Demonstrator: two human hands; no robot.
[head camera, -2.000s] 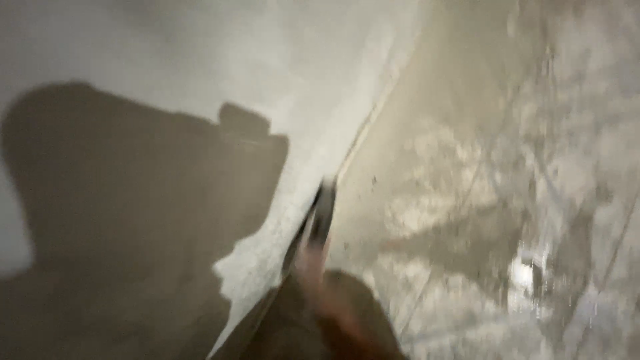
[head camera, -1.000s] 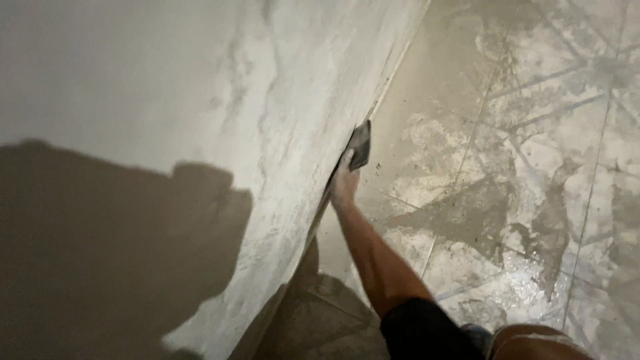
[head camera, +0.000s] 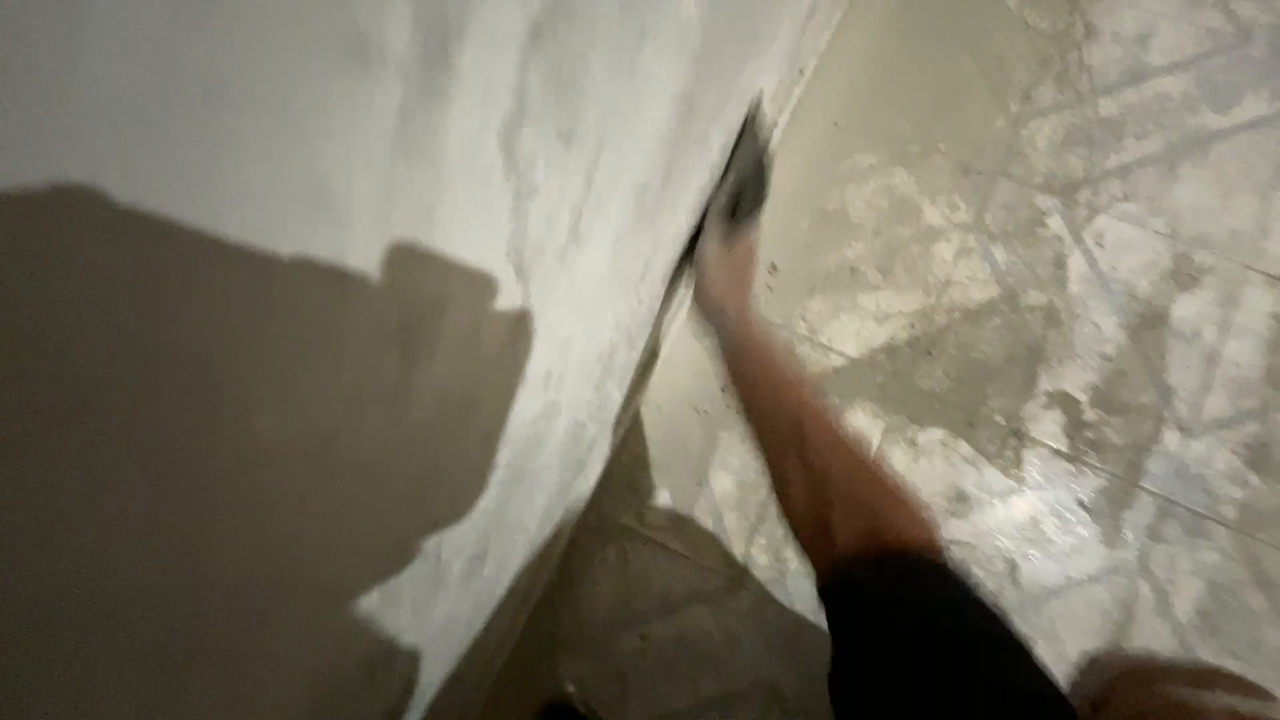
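My right hand (head camera: 728, 262) reaches down to the foot of the wall, its fingers closed around a dark, flat hand tool (head camera: 745, 180), perhaps a sanding block or a scraper. Motion blur hides the tool's exact kind and the finger positions. The tool lies against the lower part of the pale, streaked wall (head camera: 610, 200), just where it meets the floor. My left hand is out of the picture.
The stained floor (head camera: 930, 370), marked with joint lines and pale smears, spreads to the right of the wall. A large shadow (head camera: 250, 450) falls on the wall at left. At the lower right corner part of a knee or leg (head camera: 1170, 685) shows.
Two seconds ago the hand and tool were blurred and lower in the view. Since one second ago the hand still grips the tool at the wall's foot, its forearm more upright.
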